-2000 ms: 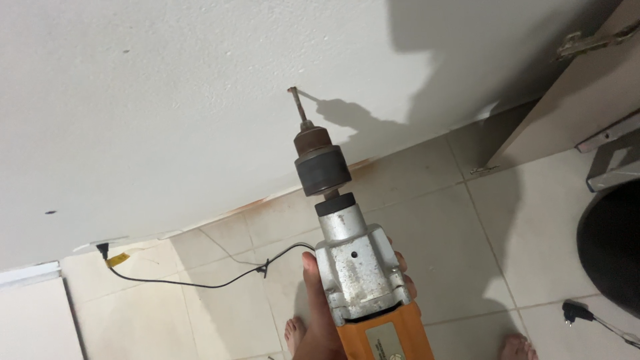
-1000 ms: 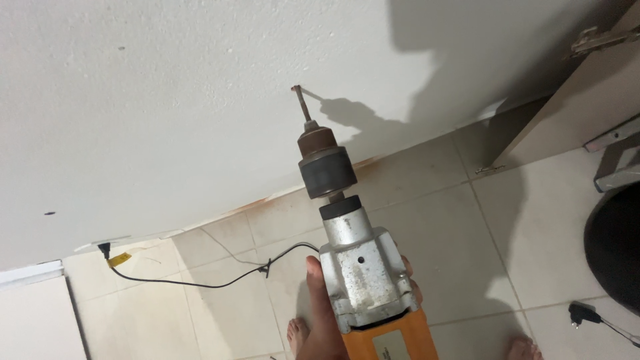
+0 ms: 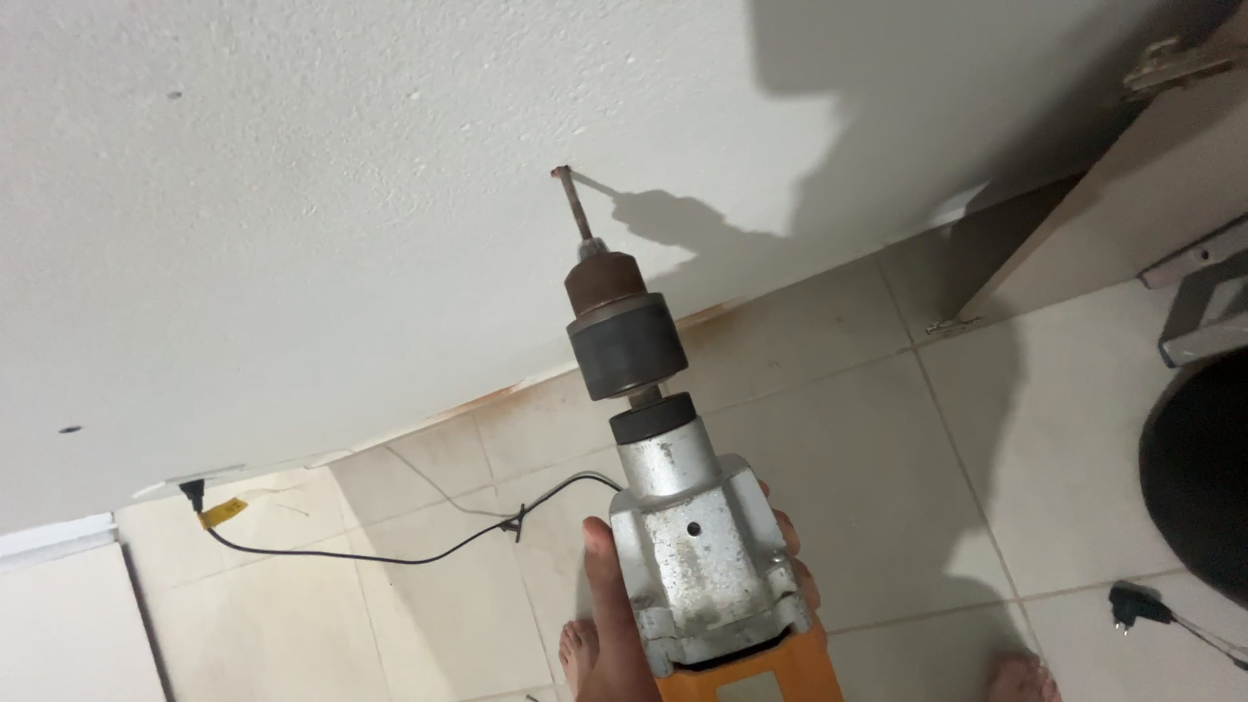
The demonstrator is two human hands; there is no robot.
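Observation:
An electric drill with a silver metal housing [image 3: 700,556] and an orange body [image 3: 760,678] points up the view at a white wall [image 3: 322,214]. My left hand [image 3: 614,609] is closed around the housing from beneath, thumb on its left side and fingertips on its right. In the dark, brown-fronted chuck [image 3: 626,331] sits a thin bit [image 3: 577,207], whose tip meets the wall at a small reddish-brown spot. Whether the bit turns cannot be told. The drill's rear end lies beyond the bottom edge, and my right hand is out of view.
A black cord [image 3: 390,560] runs from a plug [image 3: 193,493] low at the wall toward the drill. Bare feet stand on the tiled floor [image 3: 877,546]. At right are a panel with hinges [image 3: 1102,205], a black rounded object [image 3: 1204,468] and a loose plug [image 3: 1139,604]. Small dark marks dot the wall.

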